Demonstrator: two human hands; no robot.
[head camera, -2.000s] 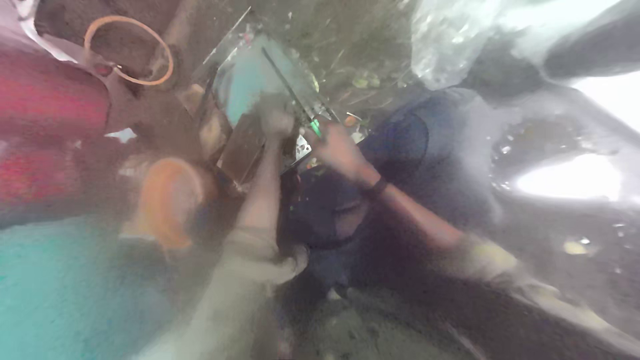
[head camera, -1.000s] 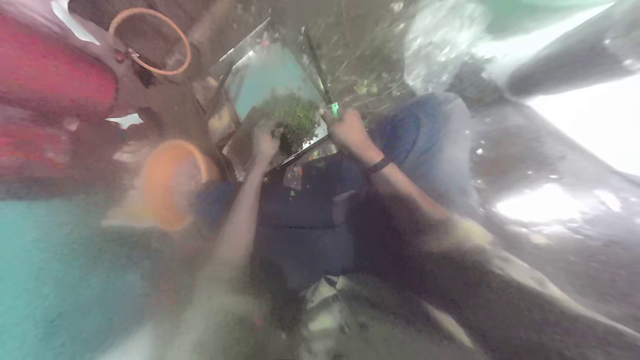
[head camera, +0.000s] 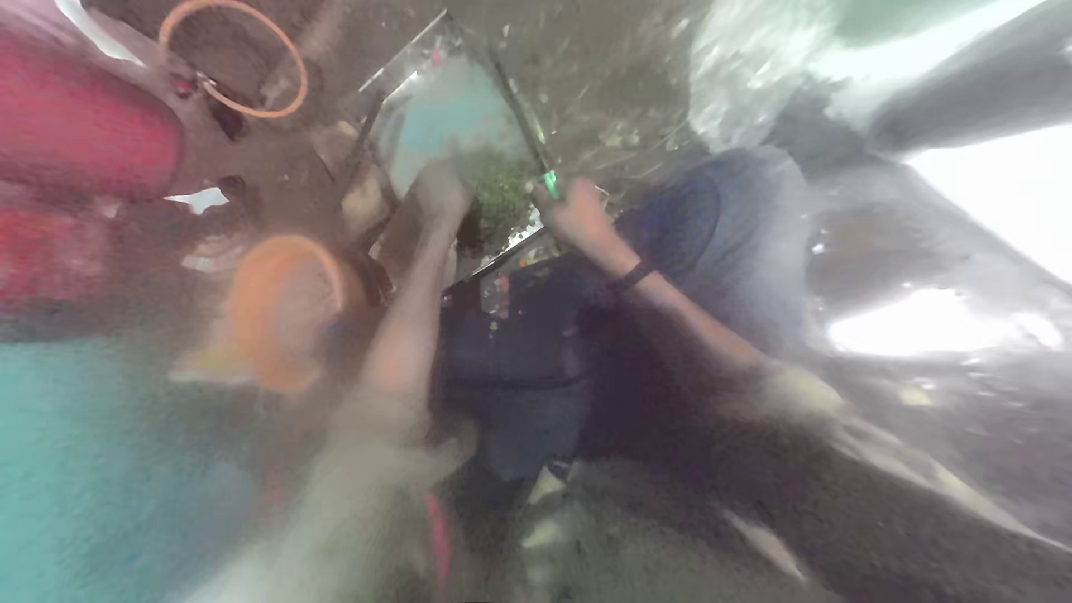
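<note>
My right hand (head camera: 578, 209), with a dark band at the wrist, is closed around the green handle (head camera: 550, 183) of a long, thin, dark tool that points up and away. The tool's kind is not clear. My left hand (head camera: 441, 194) is blurred and lies at the left edge of a heap of green leafy matter (head camera: 502, 197); whether its fingers hold anything cannot be made out. The heap sits on the near part of a dark-edged tray or frame with a pale turquoise surface (head camera: 456, 113), close in front of my lap.
An orange bucket (head camera: 289, 314) stands left of my left forearm. An orange hoop or rim (head camera: 303, 75) lies at the upper left, beside a large red object (head camera: 84, 117). Clear plastic sheeting (head camera: 745, 75) is at the upper right. A turquoise surface (head camera: 100, 435) fills the lower left.
The dark tool, slanting up and left two seconds ago, now stands steeper. Green leafy matter shows on the near part of the tray, where little was visible at first.
</note>
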